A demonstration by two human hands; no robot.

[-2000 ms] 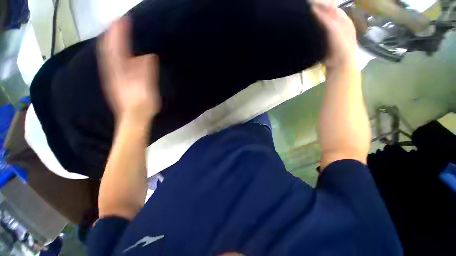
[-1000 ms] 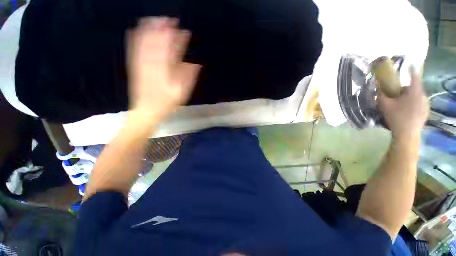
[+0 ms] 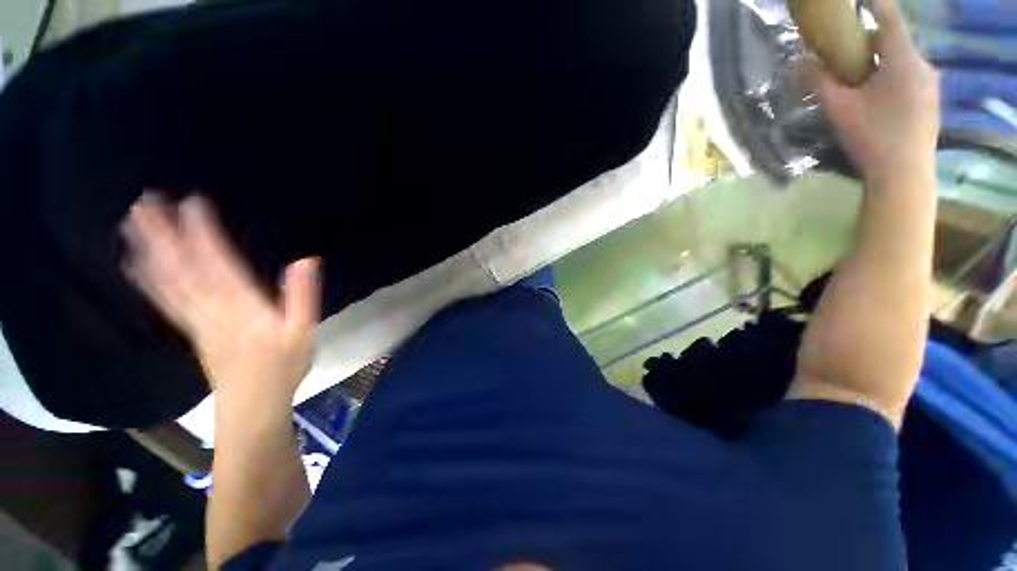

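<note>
A large black garment lies spread over the white padded ironing table. My left hand is over the garment's near left part, fingers spread and slightly blurred, holding nothing; whether it touches the cloth is unclear. My right hand grips the pale wooden handle of the steam iron at the upper right. The iron's shiny, clear-looking cover is beside the garment's right edge, at the table's right end. The iron is partly cut off by the top of the picture.
Black cloth and blue bundles are at the lower right, near a metal frame on the green floor. More blue material is at the upper right. White and blue hangers show under the table's left part, near my left forearm.
Since one second ago, the view has tilted and shifted. My left hand has moved left over the garment. My right hand, at the iron's handle then too, appears higher in the picture with the iron.
</note>
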